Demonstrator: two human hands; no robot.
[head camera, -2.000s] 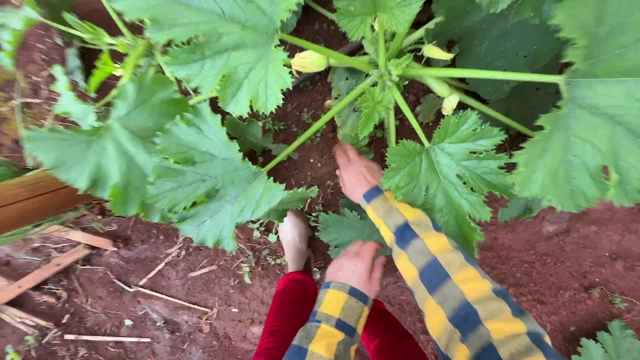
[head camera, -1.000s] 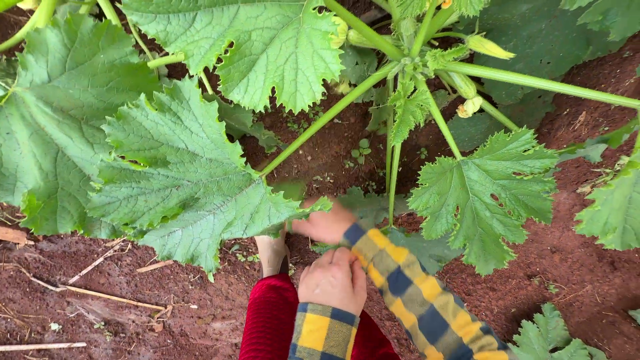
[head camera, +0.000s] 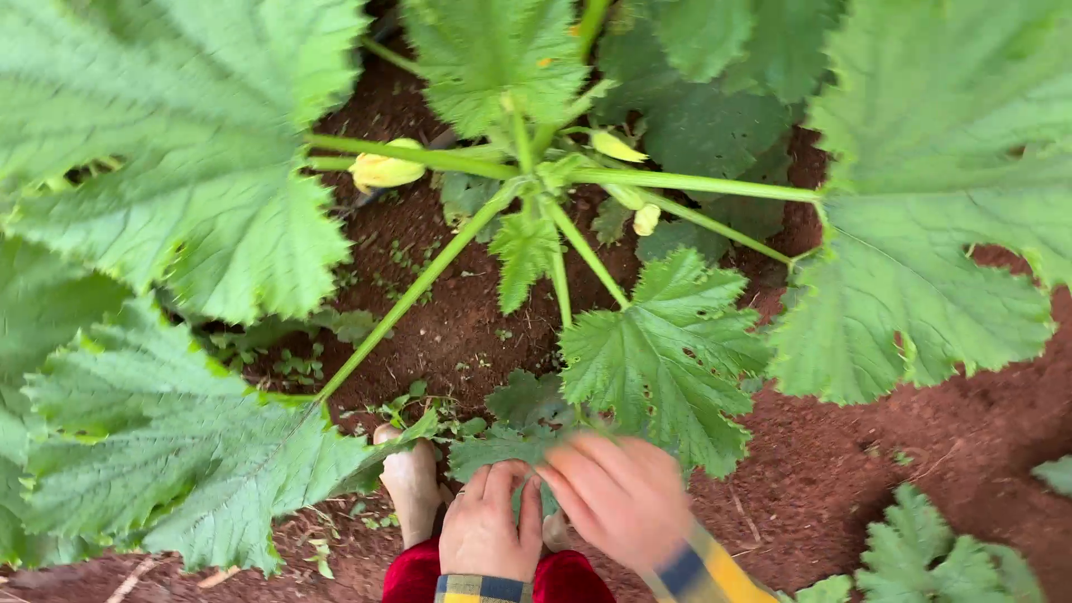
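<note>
In the head view a squash plant (head camera: 536, 176) spreads its jagged leaves over red soil, with yellow closed blossoms (head camera: 387, 167) near its centre. My left hand (head camera: 494, 519) is low in the middle, thumb and fingers closed on the edge of a dark green leaf (head camera: 502, 448). Just right of it, my right hand (head camera: 620, 494) is blurred, its fingertips close to the same leaf and partly bent; whether they hold anything cannot be told. A smaller leaf (head camera: 666, 360) with little holes lies directly above my right hand.
Two bare feet (head camera: 412, 486) and red trouser legs show beneath my hands. Large leaves (head camera: 930, 218) reach in from both sides. Small weeds (head camera: 419, 402) grow from the soil near the left foot. Another leafy plant (head camera: 938, 544) stands at the lower right, and dry stalks lie at lower left.
My right hand has moved from the ground beside the foot to the right of my left hand. My left hand now has its fingers on a leaf. The view has shifted.
</note>
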